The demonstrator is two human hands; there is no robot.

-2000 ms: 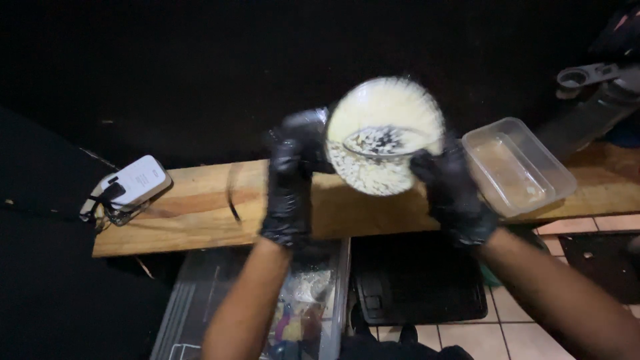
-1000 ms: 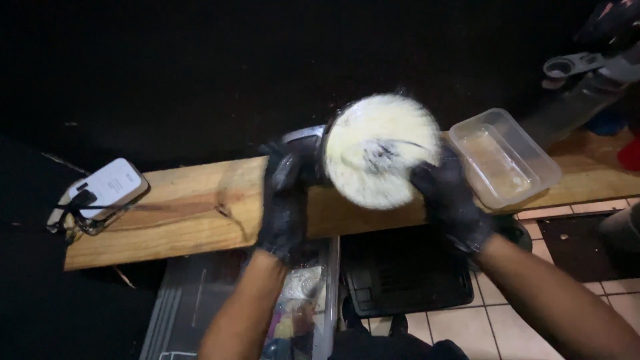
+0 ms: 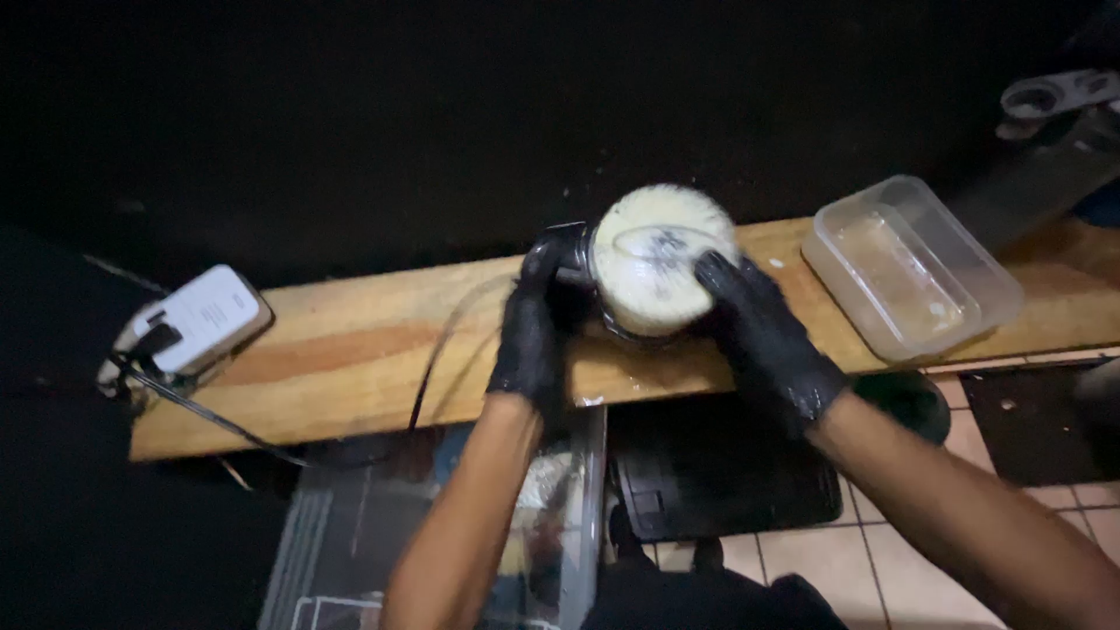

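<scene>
A round, clear blender jar (image 3: 665, 293) with pale, creamy mush inside is tilted with its wide mouth toward me, over the wooden shelf. My left hand (image 3: 538, 306), in a black glove, grips the jar's handle at its left side. The fingers of my right hand (image 3: 752, 328), also black-gloved, lie on the jar's right rim, with the thumb side at the pale contents. Blur hides the detail inside the jar.
A clear plastic container (image 3: 910, 280) stands right on the wooden shelf (image 3: 350, 350). At the left end lies a white device (image 3: 210, 319) with a black cable. Below are a clear-topped bin (image 3: 385, 525), a black crate (image 3: 726, 481) and floor tiles.
The jar has come lower, closer to the shelf, and both hands have moved down with it. Both hands stay on the jar throughout.
</scene>
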